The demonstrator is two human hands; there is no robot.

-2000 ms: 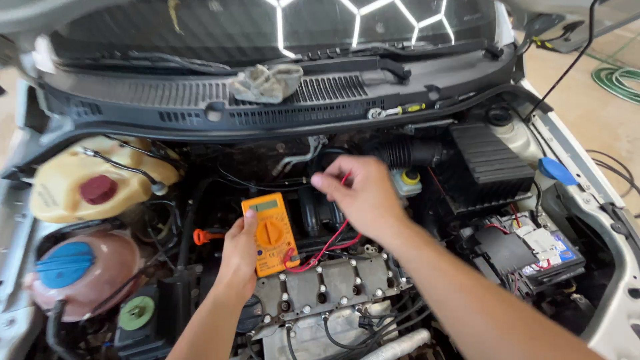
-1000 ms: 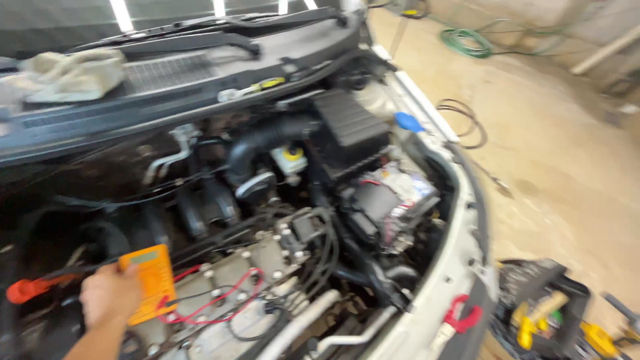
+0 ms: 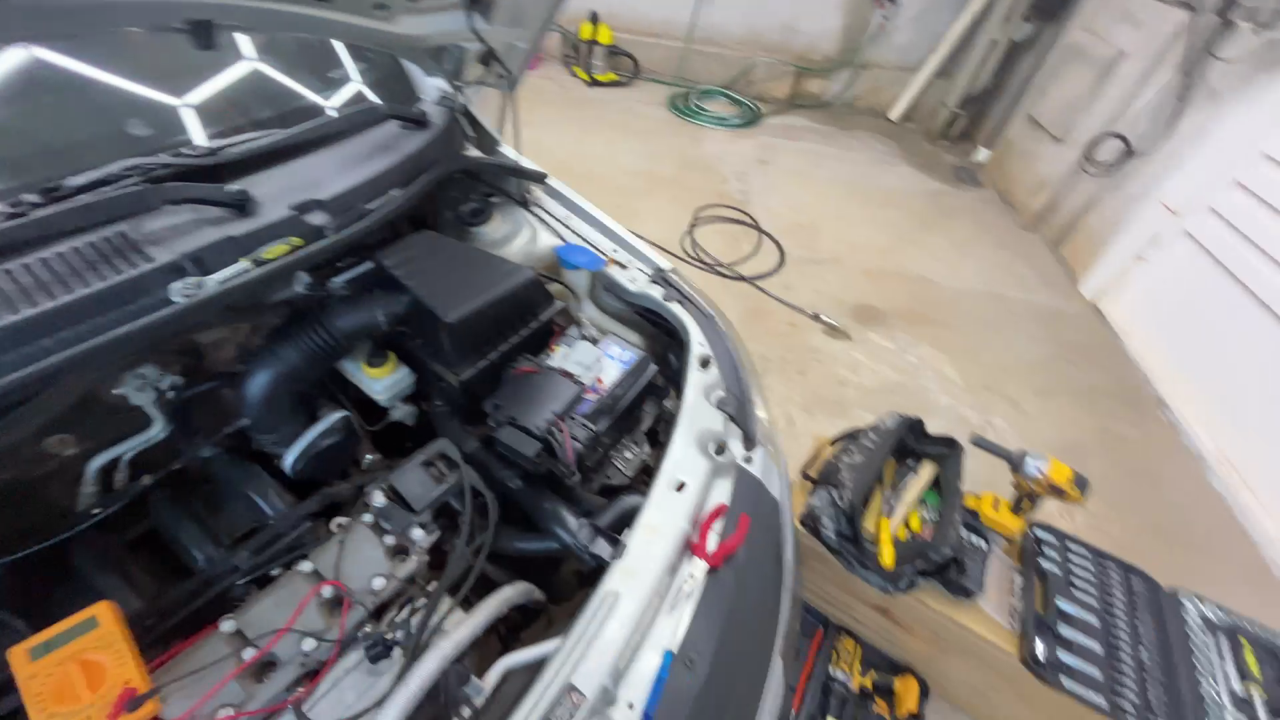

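Observation:
Neither of my hands shows in the view now. An orange digital multimeter point(image 3: 82, 665) rests at the lower left of the engine bay, its red test lead point(image 3: 300, 610) looping over the grey engine cover point(image 3: 275, 585). Red-handled pliers point(image 3: 716, 538) lie on the car's front edge. A ratchet with a yellow-marked handle point(image 3: 240, 268) lies on the cowl below the windshield. The car battery point(image 3: 590, 375) sits beside the black air filter box point(image 3: 465, 300). A brake fluid reservoir with a yellow cap point(image 3: 378, 368) stands near the black intake hose point(image 3: 300, 350).
Right of the car, a wooden bench point(image 3: 900, 600) holds a black tool bag point(image 3: 885, 500), a yellow cordless impact tool point(image 3: 1040, 480) and a socket set case point(image 3: 1095, 610). A black hose point(image 3: 735, 245) and a green hose point(image 3: 715, 107) lie coiled on the floor.
The view has swung right, toward the bench and floor. Two seconds ago both hands were at the multimeter; one second ago one hand was still on it. Now no hand is visible.

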